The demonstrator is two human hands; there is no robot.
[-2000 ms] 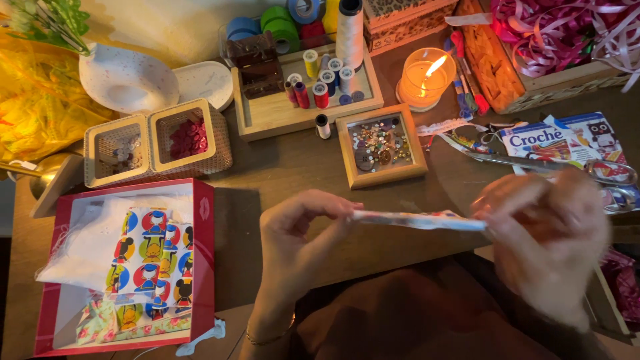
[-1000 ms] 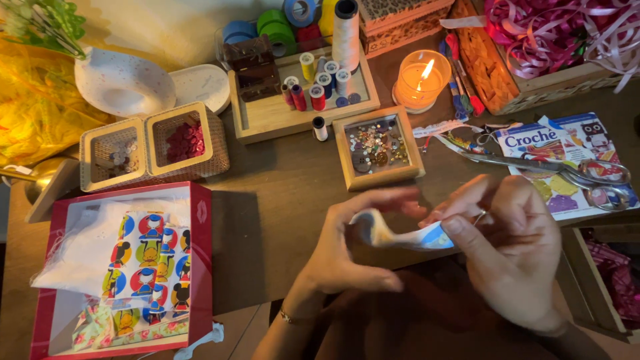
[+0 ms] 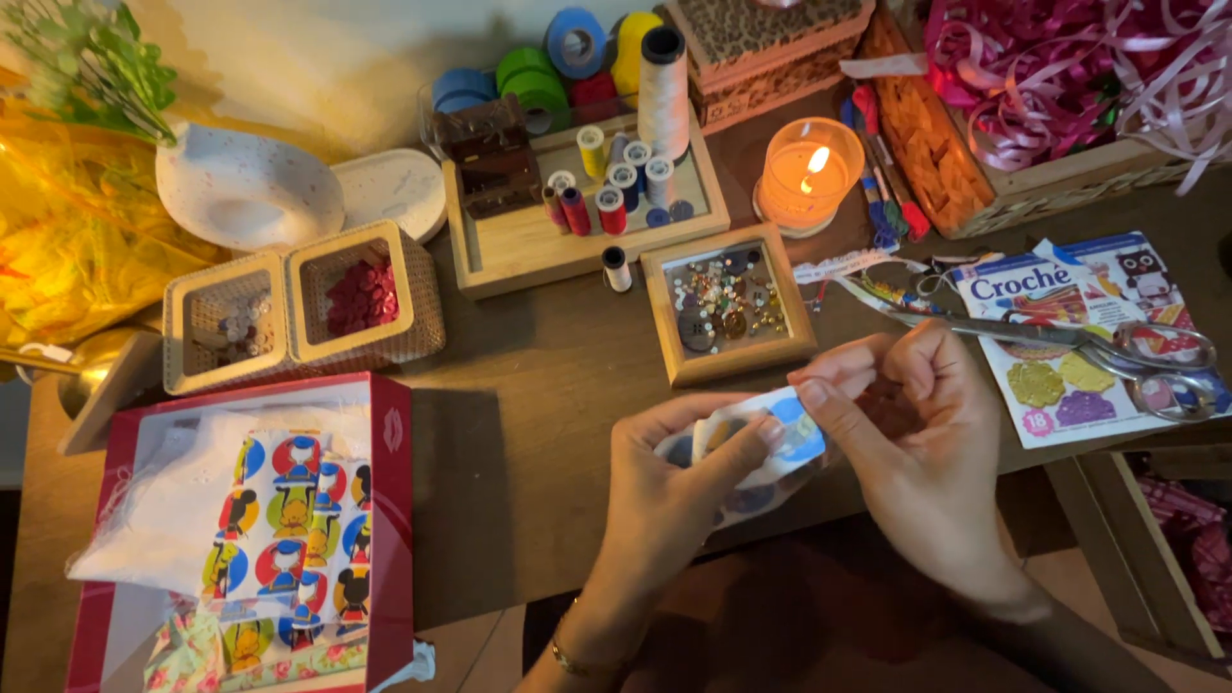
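My left hand [image 3: 683, 481] holds a folded piece of printed fabric [image 3: 794, 438], white with blue and other colours, its thumb lying on top. At the fabric's upper right corner, the thumb and fingers of my right hand [image 3: 905, 452] are pinched together; whether a needle or thread is between them cannot be told. Both hands are over the table's front edge, just below a wooden-framed box of beads and buttons [image 3: 736, 313]. Metal scissors [image 3: 1078, 337] lie on a crochet magazine [image 3: 1039, 385] to the right of my right hand.
A lit candle in a glass [image 3: 808, 178] stands behind the bead box. Thread spools [image 3: 611, 210] stand on a wooden tray [image 3: 587, 250]. Left are button baskets [image 3: 289, 303] and a red box [image 3: 390, 500] with printed fabric. A ribbon basket [image 3: 1068, 183] is back right, an open drawer [image 3: 1126, 549] lower right.
The fabric, stretched between both hands at first, is now folded in my left hand. My hands have come closer together, and my right fingers have moved to the fabric's upper corner.
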